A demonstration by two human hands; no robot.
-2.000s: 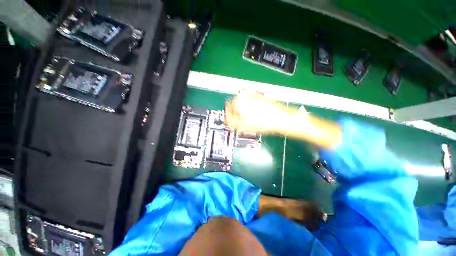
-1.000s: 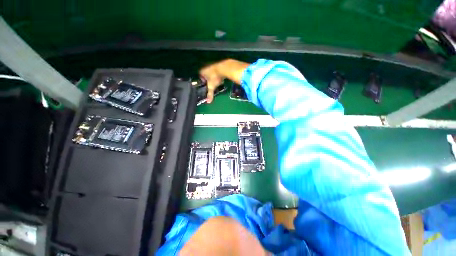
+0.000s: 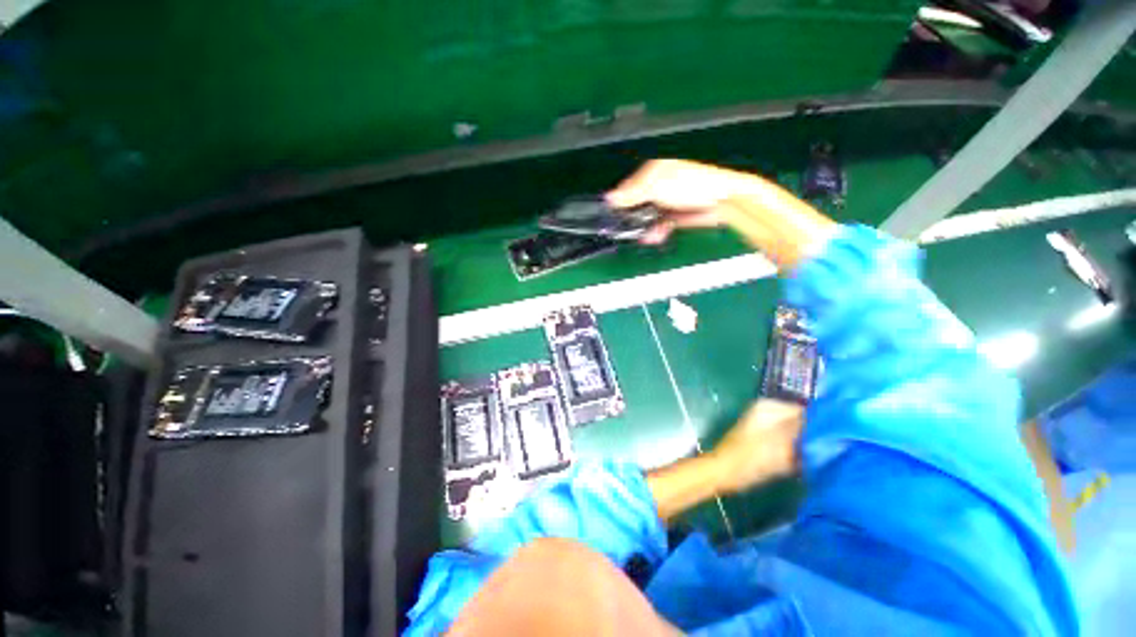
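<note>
My right hand (image 3: 679,193) is over the green belt and grips a dark phone body (image 3: 601,220) by its right end; it is blurred. Another open phone body (image 3: 548,255) lies just below it on the belt. My left hand (image 3: 762,438) is at the lower end of an upright open phone body (image 3: 792,355) and appears to hold it; the fingertips are partly hidden. Three open phone bodies with labelled batteries lie side by side on the green mat: left (image 3: 472,429), middle (image 3: 537,429) and right (image 3: 583,367).
Black foam trays (image 3: 249,510) are stacked at left, with two phone bodies on top (image 3: 259,305). A white rail (image 3: 498,320) separates mat and belt. A white scrap (image 3: 681,314) lies beside it. More phone bodies (image 3: 823,174) lie on the belt. A pale diagonal post (image 3: 1022,118) stands right.
My right hand has moved right along the belt and lifted a phone body. My left hand has come into clear view with another. The view has shifted; a third body joined the mat row earlier.
</note>
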